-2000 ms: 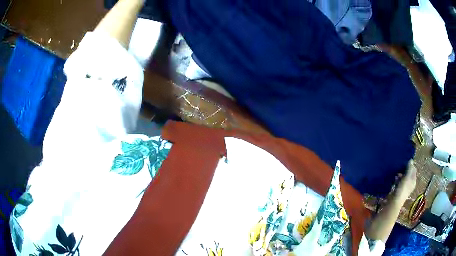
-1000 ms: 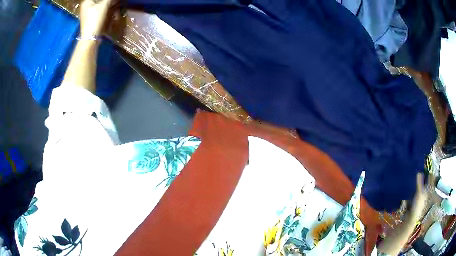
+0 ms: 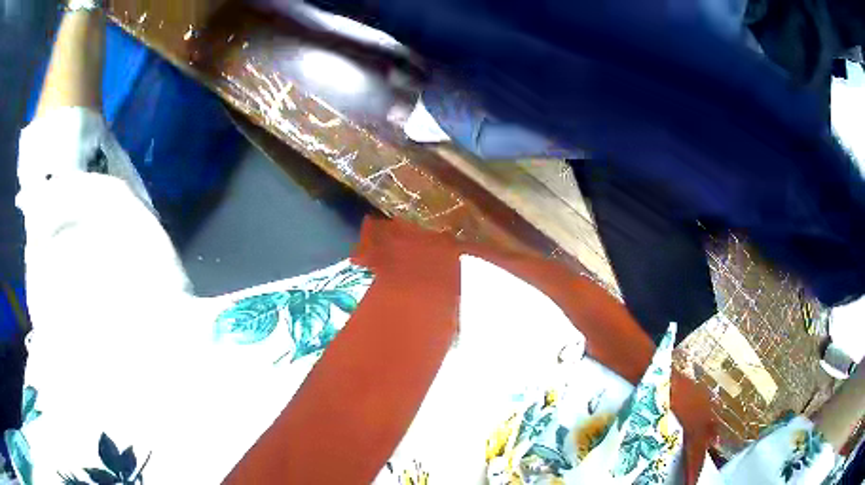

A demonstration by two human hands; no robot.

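A large navy garment (image 3: 607, 85), blurred, stretches across the top and right of the picture, over the far part of the brown table (image 3: 389, 180). A flat black strip of cloth (image 3: 654, 256) hangs out below it towards the table's near edge. Pale grey-blue cloth (image 3: 512, 138) with a white corner lies beside it. My left forearm reaches to the top left corner; the hand is cut off beyond the wrist. My right forearm is at the lower right edge; that hand is also outside the picture.
Pale tape patches (image 3: 740, 360) are stuck on the table's near right part. A white rounded object (image 3: 842, 358) stands at the right edge. Blue bags (image 3: 171, 133) are below the table's left side, beside grey floor (image 3: 270, 223). Dark cloth (image 3: 797, 33) is at the top right.
The navy garment has moved up and right, uncovering the black strip, pale blue cloth and tape patches. My left hand has left past the top left; my right has moved out at the right.
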